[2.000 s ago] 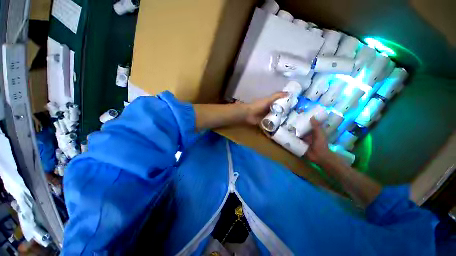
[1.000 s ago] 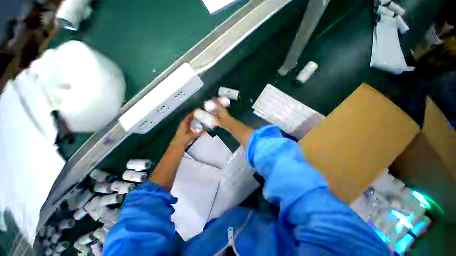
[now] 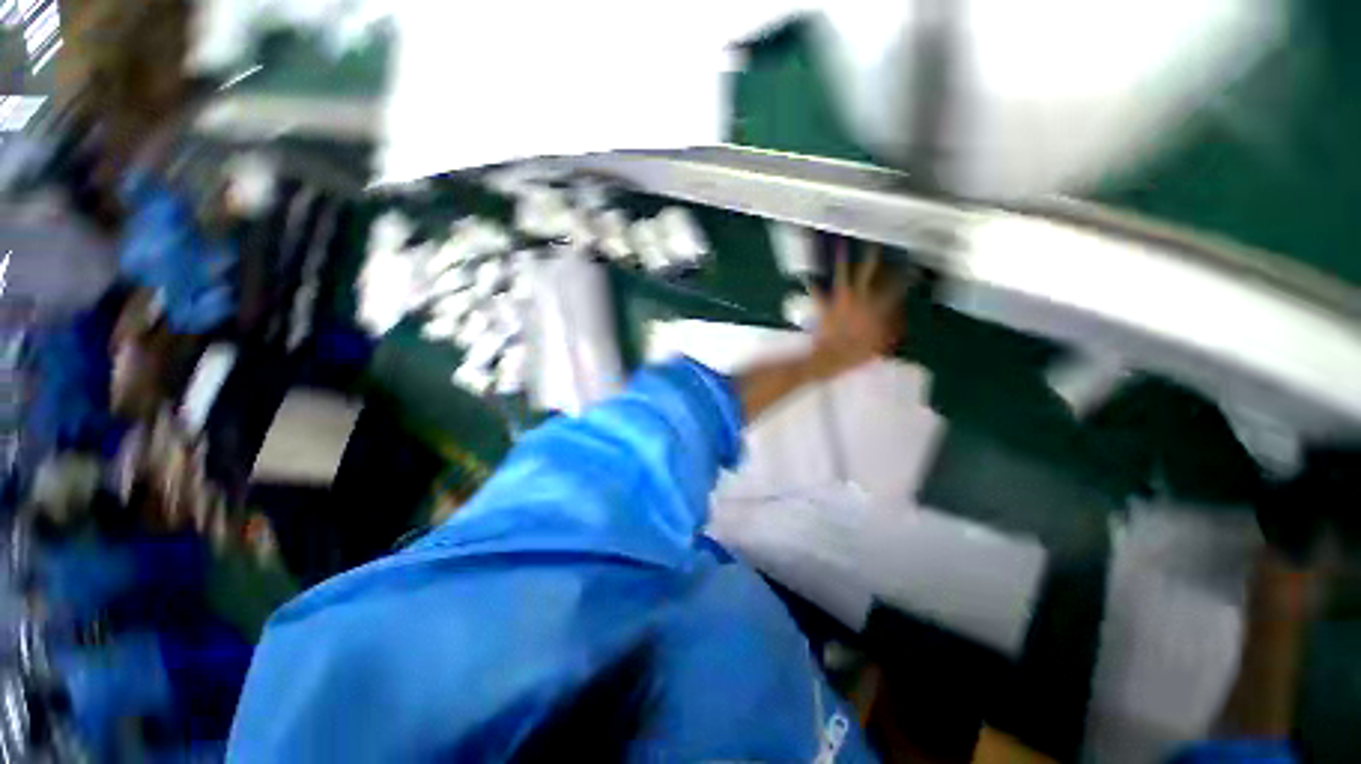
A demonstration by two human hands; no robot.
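The view is blurred. My left hand [image 3: 858, 317] is over the green bench beside the pale rail, fingers spread, with no unit seen in it. A small white unit [image 3: 802, 309] lies beside its fingers. White paper sheets [image 3: 858, 433] lie under and in front of my left wrist. My right hand [image 3: 1281, 575] is near the right edge, dark and smeared; its fingers and anything in them cannot be made out. It is beside another pale sheet [image 3: 1172, 627].
Many loose white units [image 3: 470, 284] are heaped on the bench at the upper left, beside a long white piece [image 3: 570, 329]. The pale rail [image 3: 1045, 269] crosses behind my left hand. Blurred people in blue [image 3: 179, 254] are at the far left.
The view has swung left and the carton with lit units is gone from it. My hands were together holding white units; now they are far apart, and my left hand shows spread fingers.
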